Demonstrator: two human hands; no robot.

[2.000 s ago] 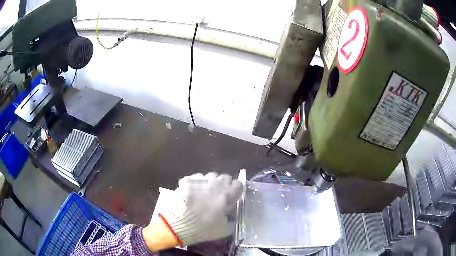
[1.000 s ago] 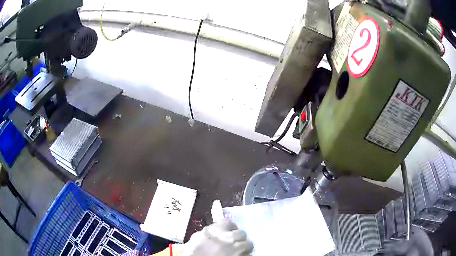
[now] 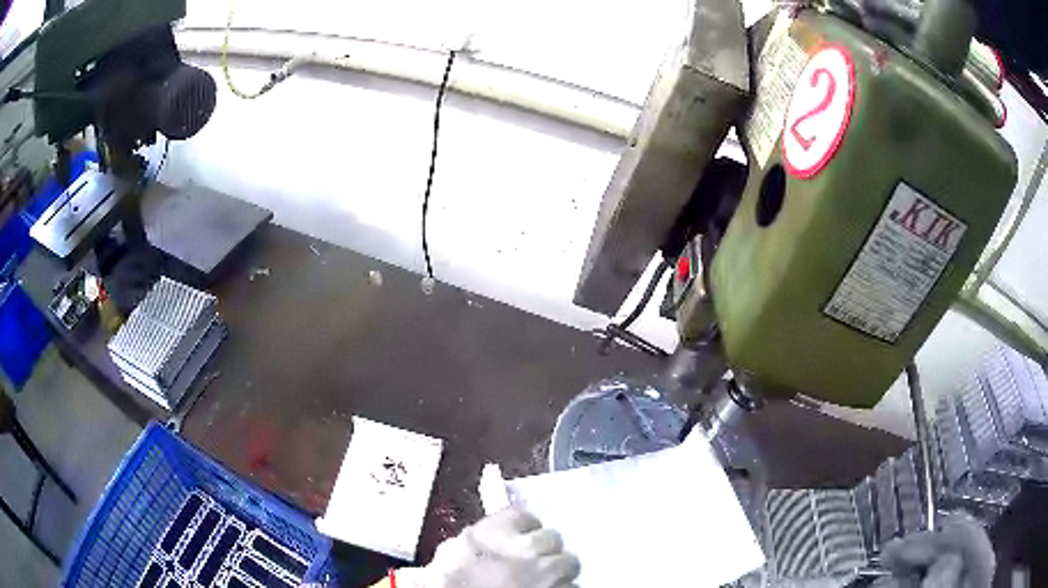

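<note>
My left hand (image 3: pixel 506 552), in a whitish knit glove, holds an aluminium housing (image 3: pixel 644 517) by its near left side. The housing's blank white face is up, turned at an angle, and its far corner is close to the chuck (image 3: pixel 736 404); whether the bit touches it cannot be told. The slotted round table (image 3: pixel 603 427) shows behind the housing. My right hand (image 3: pixel 942 558), in a grey glove, is at the lower right, closed around the lower end of the feed handle (image 3: pixel 921 448).
A white-faced housing with black handwriting (image 3: pixel 385 488) lies on the bench, left of the table. A blue crate (image 3: pixel 126 505) holds packed housings. Ribbed housings (image 3: pixel 816 531) stand right of the machine, others (image 3: pixel 167 333) far left. The green drill head (image 3: pixel 862 230) overhangs the right side.
The housing has come off its flat, square position on the round table, towards me, and turned. My left hand has moved down to its near left side, uncovering the handwritten housing.
</note>
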